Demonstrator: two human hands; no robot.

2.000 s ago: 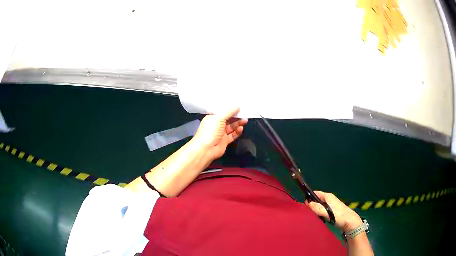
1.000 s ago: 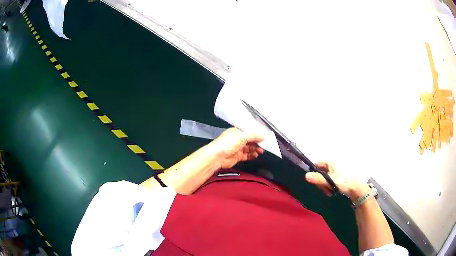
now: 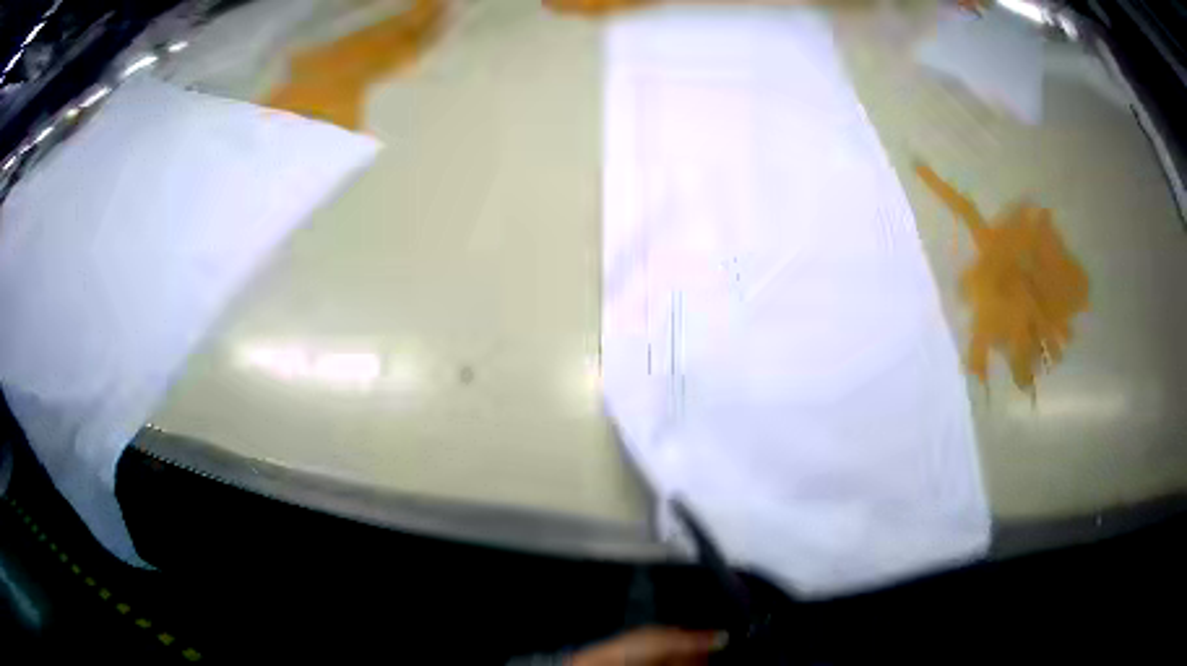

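Observation:
A long white pattern sheet (image 3: 781,286) with faint thin printed lines runs away from me across the cream table, and its near end hangs over the metal edge. The dark blades of the shears (image 3: 709,546) are at the sheet's lower left end, partly over it. Their handles are lost in the dark lower part. My left hand (image 3: 644,647) is a small blurred part at the bottom edge, just below the blades. I cannot tell what its fingers hold. My right hand is not in view.
Another white sheet (image 3: 156,247) lies at the left and hangs over the edge. Tan scraps lie in a loose heap (image 3: 1026,289) at the right. More tan pieces (image 3: 358,65) lie at the far left. A white paper piece (image 3: 989,65) is at the far right.
The view has lifted and turned, showing more of the table and less of my body. My left hand has dropped to the bottom edge, and my right hand has left the picture.

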